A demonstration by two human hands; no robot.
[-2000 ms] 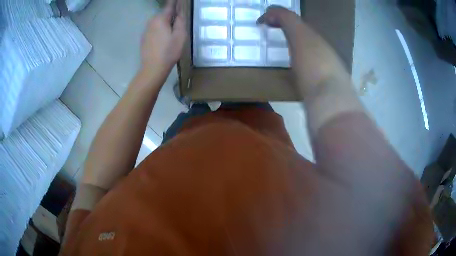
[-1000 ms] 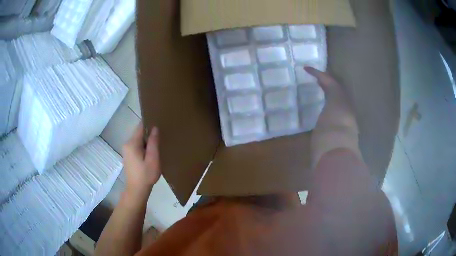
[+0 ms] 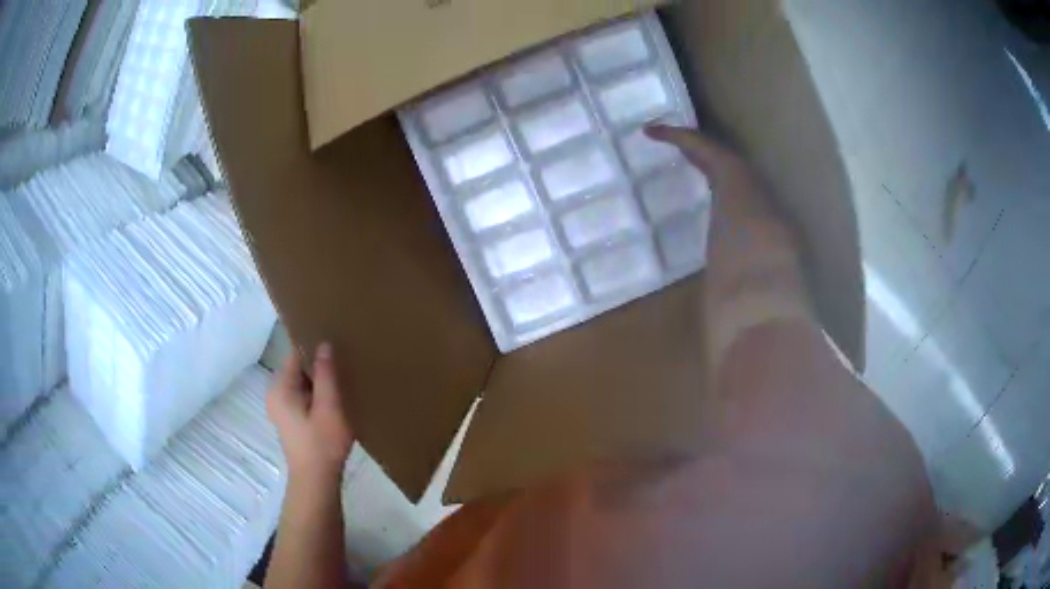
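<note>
A brown open carton [image 3: 380, 265] stands in front of me, turned slightly, with its flaps spread. A white blister tray [image 3: 576, 173] with rectangular pockets lies inside it; how many are nested under it is hidden. My left hand [image 3: 311, 408] grips the edge of the left flap, thumb on the inside. My right hand [image 3: 720, 190] reaches into the carton at the tray's right side, with a finger over the pockets. Its other fingers are hidden or blurred, so I cannot tell if it grips the tray.
Tall tray piles [image 3: 173, 311] stand on the left, with more trays behind them at the upper left. Glossy pale tiled floor [image 3: 921, 265] shows on the right, with a small tan scrap [image 3: 956, 201] on it. Dark objects are at the lower right edge.
The carton and tray have come further into view and appear rotated anticlockwise. My left hand stays on the left flap. My right hand stays at the tray's right side.
</note>
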